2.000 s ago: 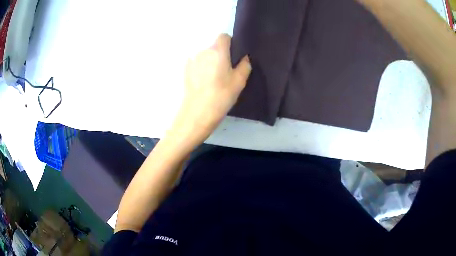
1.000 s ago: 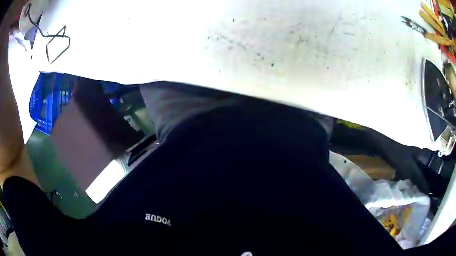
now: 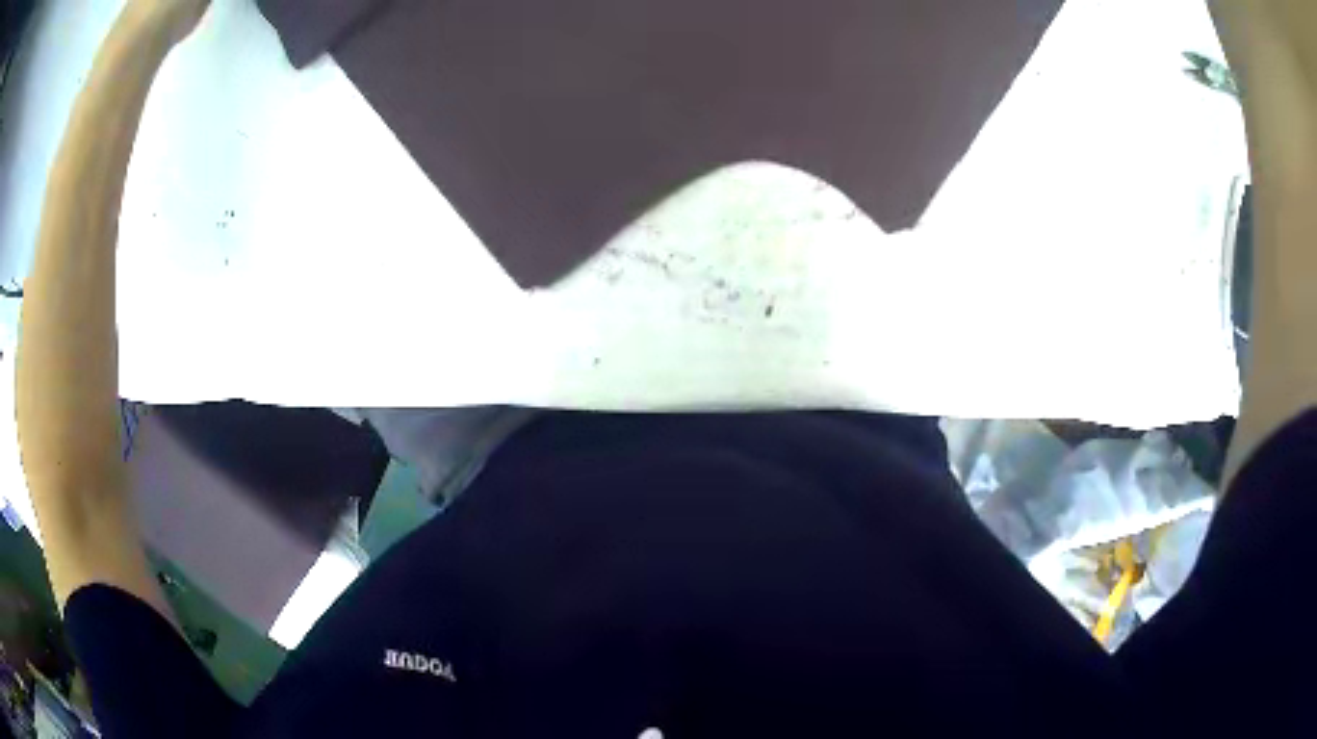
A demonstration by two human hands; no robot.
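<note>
A dark brown-purple fabric panel [image 3: 693,101] lies on the white table cover [image 3: 722,347]. Its near edge has a curved notch between two pointed corners, and its far part runs out of the top of the picture. A smaller flap of the same cloth shows at its upper left. My left forearm reaches up along the left side; only the wrist and the start of my left hand [image 3: 176,12] show at the top edge, with the fingers out of view. My right forearm reaches up at the right edge; my right hand is beyond the picture.
Small clippers [image 3: 1210,72] lie at the upper right beside my right forearm. Below the table, dark panels [image 3: 238,498] are at left, above a green floor. A cloudy plastic bag [image 3: 1069,491] with yellow scraps is at lower right.
The table showed no panel one second ago; now a panel with a curved notch lies on it. Both my forearms now reach forward, the left one raised from the lower left edge.
</note>
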